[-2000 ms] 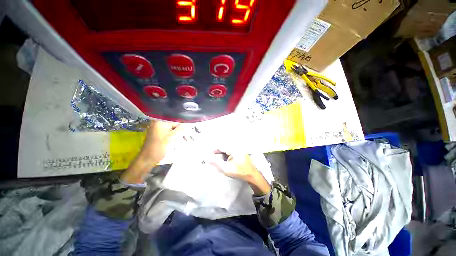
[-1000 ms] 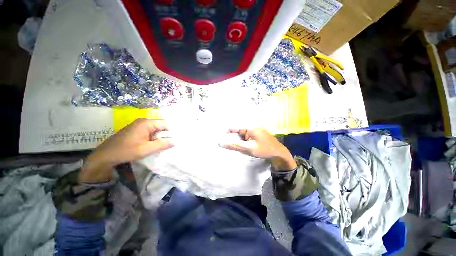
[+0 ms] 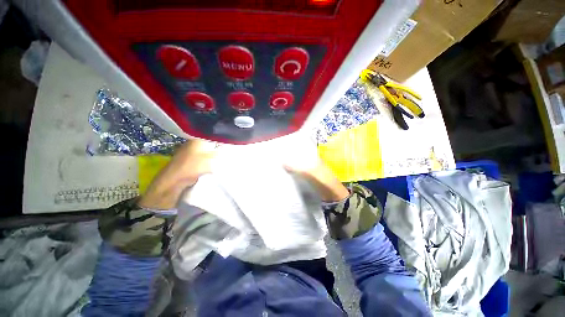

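Note:
A pale grey-white garment piece (image 3: 254, 217) hangs from under the machine head onto the lap, its upper part washed out by the lamp. The snap button machine (image 3: 241, 93), with red panel and round buttons, overhangs both hands and hides the setting point. My left hand (image 3: 189, 164) is at the left edge of the cloth, its fingers lost in the glare below the head. My right hand (image 3: 313, 170) is at the right side of the cloth, partly behind it, fingers also washed out. The grip of both hands is unclear.
Shiny snap parts lie left (image 3: 127, 130) and right (image 3: 350, 111) of the machine. Yellow-black pliers (image 3: 395, 99) and a cardboard box (image 3: 427, 37) are at the right. A blue crate (image 3: 495, 297) holds garments (image 3: 461, 235). More cloth (image 3: 46, 272) is heaped low left.
Since one second ago, both hands have moved inward and up under the head, with the cloth bunched between them. The machine head fills more of the view and hides more of the table.

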